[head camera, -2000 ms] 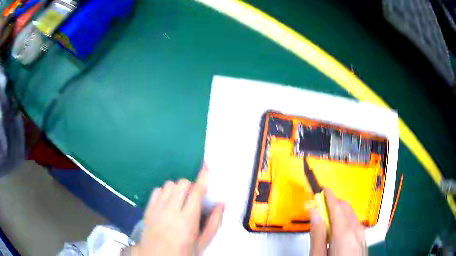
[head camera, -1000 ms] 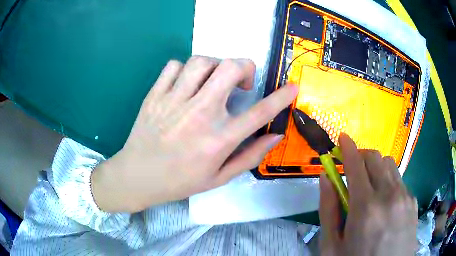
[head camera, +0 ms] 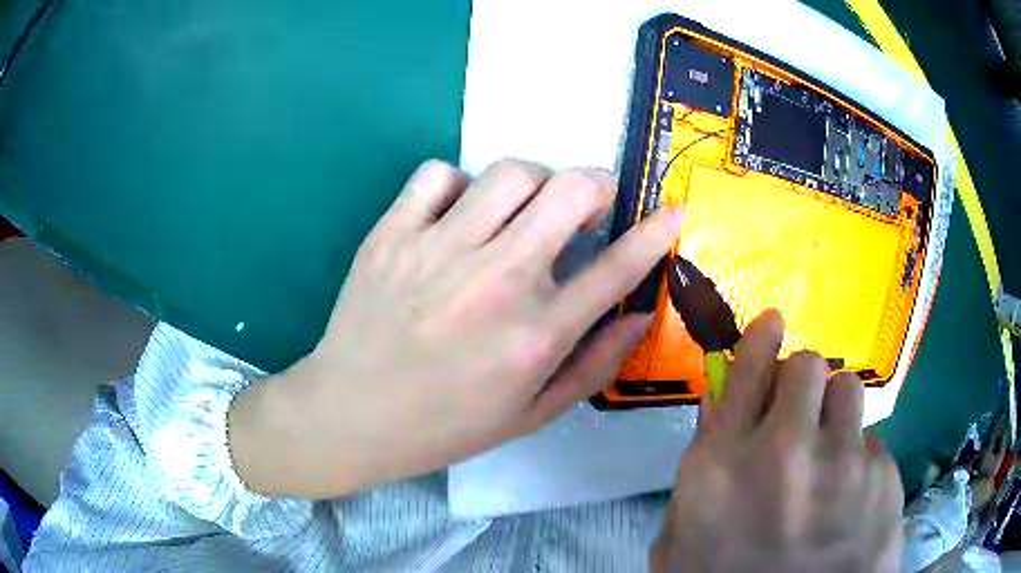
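The orange tablet housing (head camera: 806,257) with a black rim lies open, tilted in the view. Its main board (head camera: 789,129) runs along the far side. A thin dark cable (head camera: 685,146) curves from the board to the left edge. My right hand (head camera: 784,459) holds the side cutters (head camera: 703,308) by the yellow handles. Their dark jaws look closed, tips at the housing's left inner edge. My left hand (head camera: 448,313) lies over the left rim, index fingertip on the inner edge just above the tips, thumb lower down. It hides part of that edge; whether it pinches anything cannot be told.
A white foam sheet (head camera: 537,101) lies under the housing. The green mat (head camera: 224,146) extends to the left. A yellow line (head camera: 972,190) curves along the right. Blurred dark items are at the lower right edge.
The left hand has moved from beside the housing onto its left edge. The cutters have moved from near the board to that edge. The view has come closer.
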